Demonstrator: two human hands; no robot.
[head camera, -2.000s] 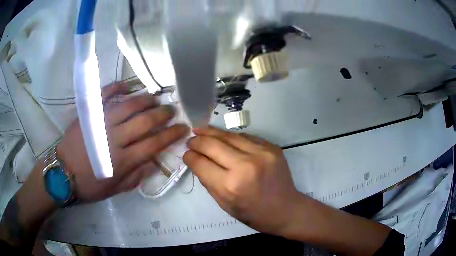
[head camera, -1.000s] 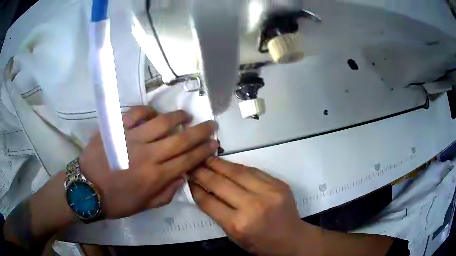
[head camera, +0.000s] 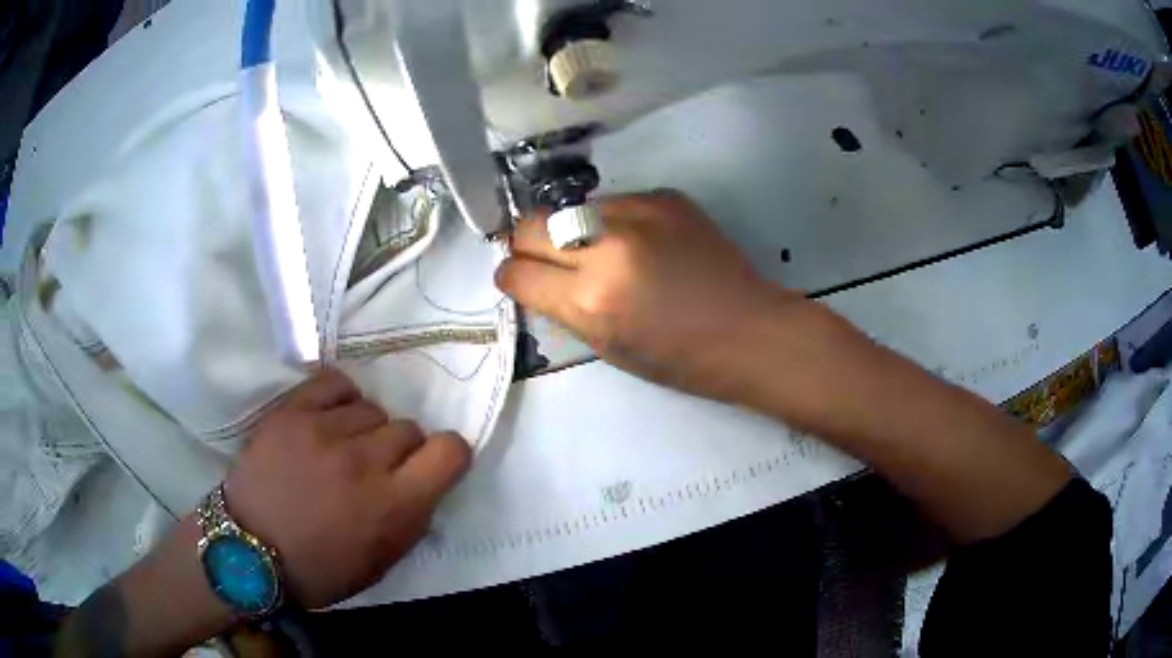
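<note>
A white pocket bag (head camera: 443, 289) with a tan-brown overlocked stripe (head camera: 418, 339) lies on the machine bed, its curved rim running toward the presser foot area. The needle itself is hidden. My left hand (head camera: 354, 482), with a watch at the wrist, is closed on the lower edge of the pocket bag. My right hand (head camera: 630, 276) pinches the rim (head camera: 505, 309) close to the needle area, partly behind the lower cream knob (head camera: 573, 226). The larger white garment (head camera: 154, 283) spreads to the left.
The off-white sewing machine head (head camera: 745, 77) with blue JUKI lettering spans the top. A blue and white tube (head camera: 276, 193) hangs over the cloth. The table's front edge bears a printed ruler (head camera: 617, 494). A white garment pile (head camera: 1105, 476) lies below at right.
My right hand has moved up and right to the needle area. My left hand has moved down, away from it. The pocket bag's stripe and curved rim now show between them.
</note>
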